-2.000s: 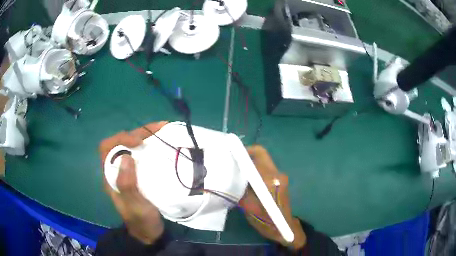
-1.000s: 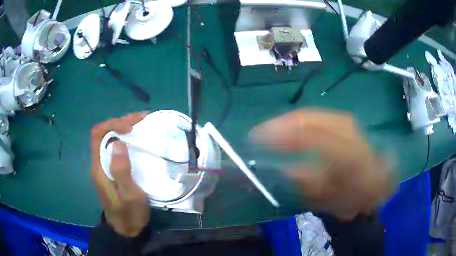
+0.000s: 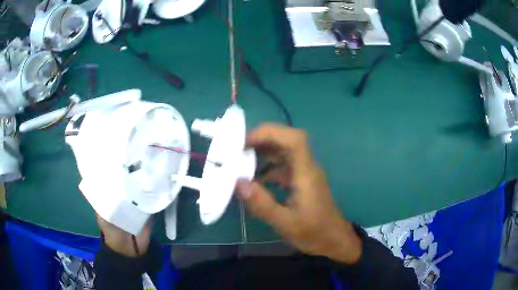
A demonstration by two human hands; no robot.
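Note:
My left hand (image 3: 126,237) holds the white camera housing (image 3: 111,150) from below; most of the hand is hidden behind it. The housing's round open end faces right. One antenna (image 3: 85,109) points up and left, and another (image 3: 171,220) hangs below the open end. My right hand (image 3: 304,195) holds a white mounting base (image 3: 226,164) by its hub, between thumb and fingers. The base stands on edge just right of the open end, apart from it, its posts pointing at the housing. A thin red-black wire lead (image 3: 177,149) runs between them.
The screw feeder (image 3: 341,51) stands at the back. Other camera housings stand at the left (image 3: 40,73) and right (image 3: 446,34). Mounting bases (image 3: 109,21) lie at the back left. A dark cable connector (image 3: 172,79) lies on the green mat. Blue bins (image 3: 466,226) are below the edge.
The housing has turned so its open end faces right. My right hand, blurred and away from the housing a second ago, now holds a mounting base beside it. The view has shifted slightly.

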